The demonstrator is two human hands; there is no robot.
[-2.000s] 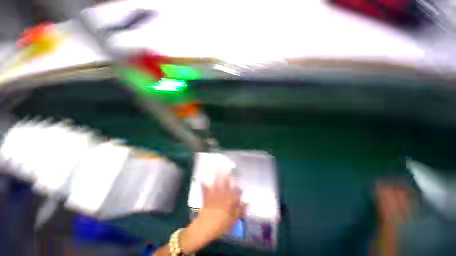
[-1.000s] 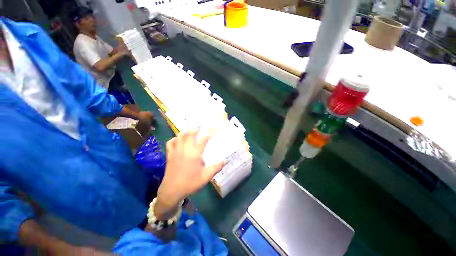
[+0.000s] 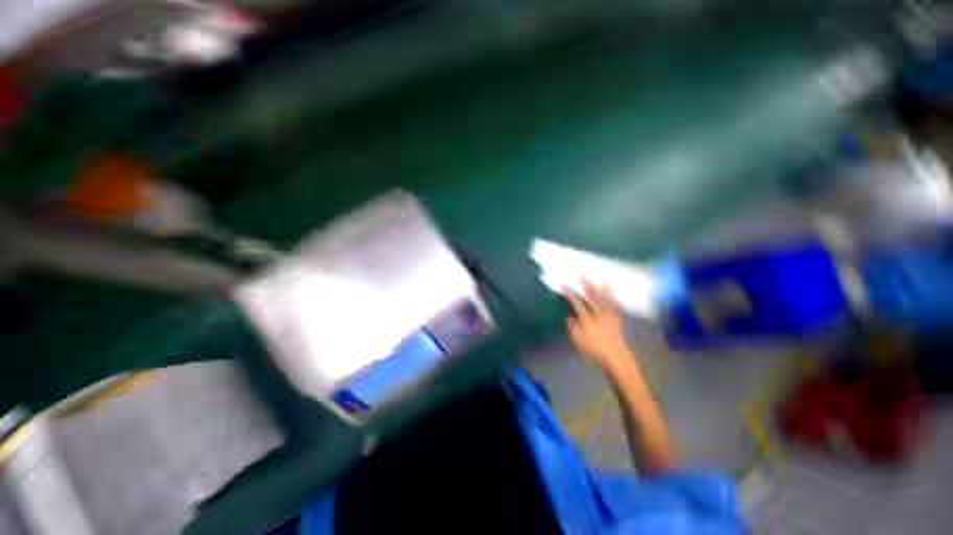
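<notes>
The view is blurred. The scale [image 3: 361, 298] stands left of centre on the green belt, with a bare silver pan and a lit blue display on its near edge. A white retail box [image 3: 601, 276] lies flat right of the scale. My right hand [image 3: 598, 322] is at the box's near edge with its fingertips over it; blur hides whether it grips. My left hand is not in view. The row of white boxes [image 3: 157, 439] is cut off at the lower left.
The green conveyor belt [image 3: 470, 125] runs across behind the scale. The signal tower's orange part [image 3: 110, 188] is at the left. A blue object [image 3: 768, 293], perhaps a stool, is beyond the box, with a blurred red object [image 3: 857, 408] below it.
The view has swung from the box row to the right of the scale. My left hand, earlier over the row, has left the picture. My right hand has come into view at a white box.
</notes>
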